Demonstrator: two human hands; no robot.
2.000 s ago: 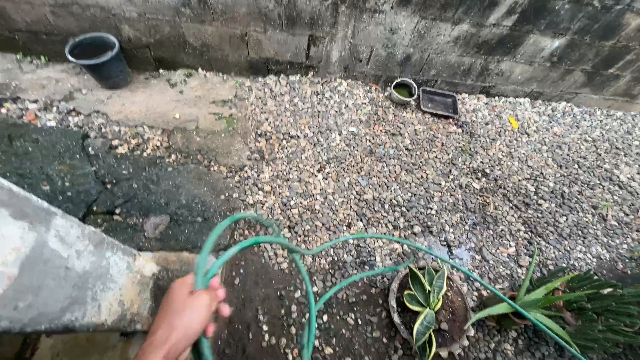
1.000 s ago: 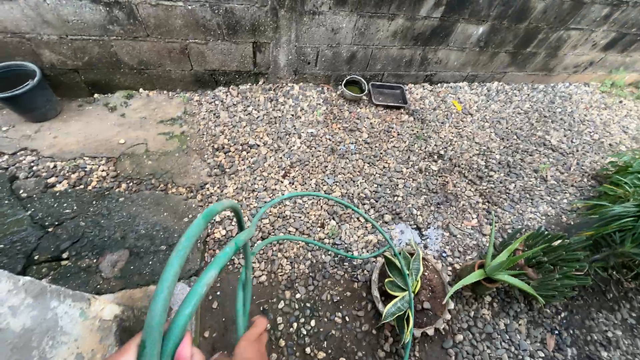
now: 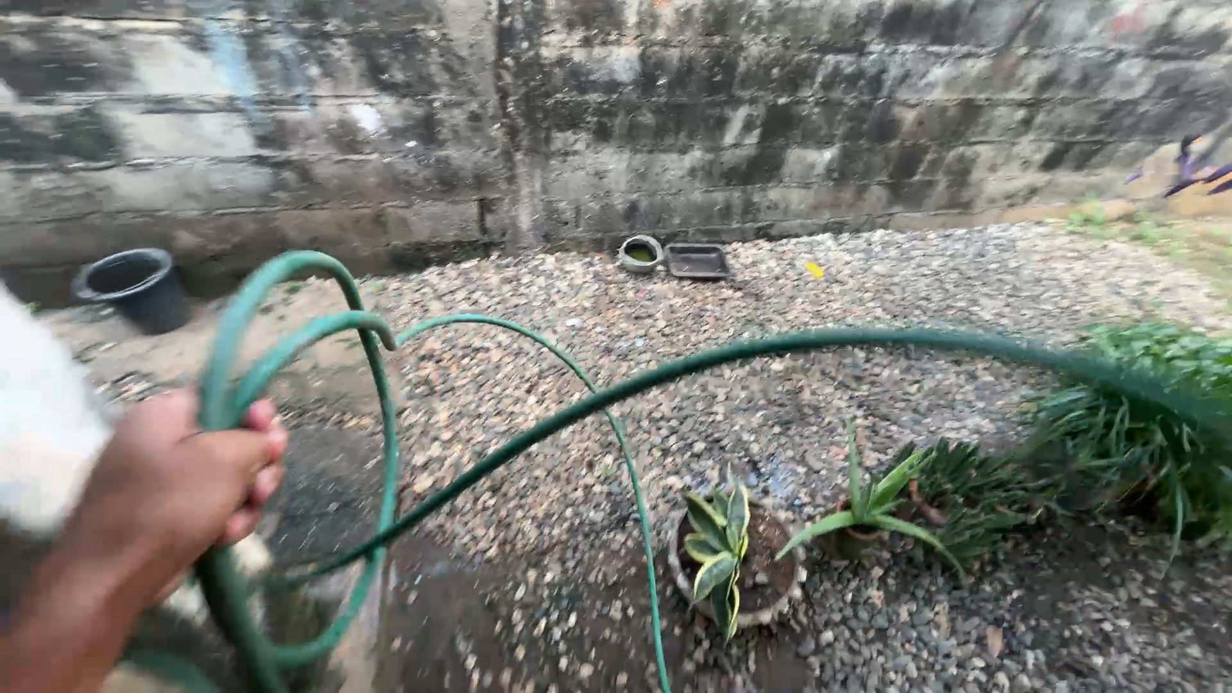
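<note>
At the left of the head view, my left hand (image 3: 192,472) is closed around loops of a green garden hose (image 3: 539,423). The coils stand up above the fist and hang below it. One length arcs from the coils across the view to the right edge. A thinner-looking stretch curves over the gravel and runs down to the bottom edge, just left of a potted snake plant (image 3: 717,558). My right hand is not in view.
A block wall (image 3: 770,125) runs across the back. Near it stand a dark plastic bucket (image 3: 140,289), a small round pot (image 3: 640,253) and a shallow black tray (image 3: 698,261) on gravel. An aloe plant (image 3: 866,510) and grassy plants (image 3: 1136,433) are at the right.
The view has tilted up. A second ago both hands were at the hose at the bottom edge; now only my left hand shows, raised with the coils. A length of hose now stretches to the right.
</note>
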